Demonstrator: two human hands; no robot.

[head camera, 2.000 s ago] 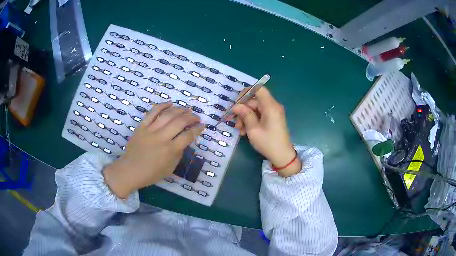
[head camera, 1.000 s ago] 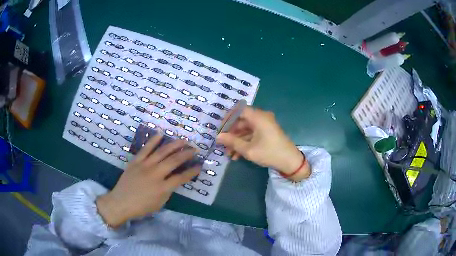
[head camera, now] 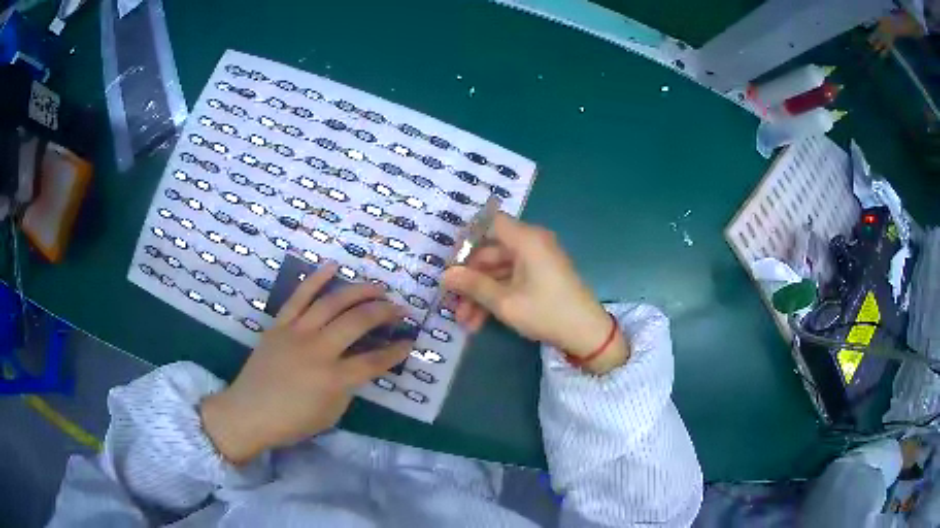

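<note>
A white tray (head camera: 186, 286) lies flat on the green bench, with tilted rows of small dark components (head camera: 239, 179) with white centres. A dark sheet of adhesive pieces (head camera: 289, 276) lies on the tray's lower part. My left hand (head camera: 309, 361) rests on this sheet with fingers spread, pressing it down and hiding its middle. My right hand (head camera: 526, 284) holds silver tweezers (head camera: 476, 229) between thumb and fingers. The tweezers' tips point down near the sheet's right end; I cannot tell if they hold a piece.
A grey strip in clear film (head camera: 141, 83) and an orange-framed block (head camera: 57, 203) lie left. At right are a second tray (head camera: 799, 191), white and red bottles (head camera: 804, 101), and a black device with a yellow label (head camera: 858, 335) and cables. Another person's hand (head camera: 895, 33) shows upper right.
My left hand and the dark sheet have moved down and left from two seconds ago. My right hand has moved lower, with the tweezers now steeper and near the sheet's right end.
</note>
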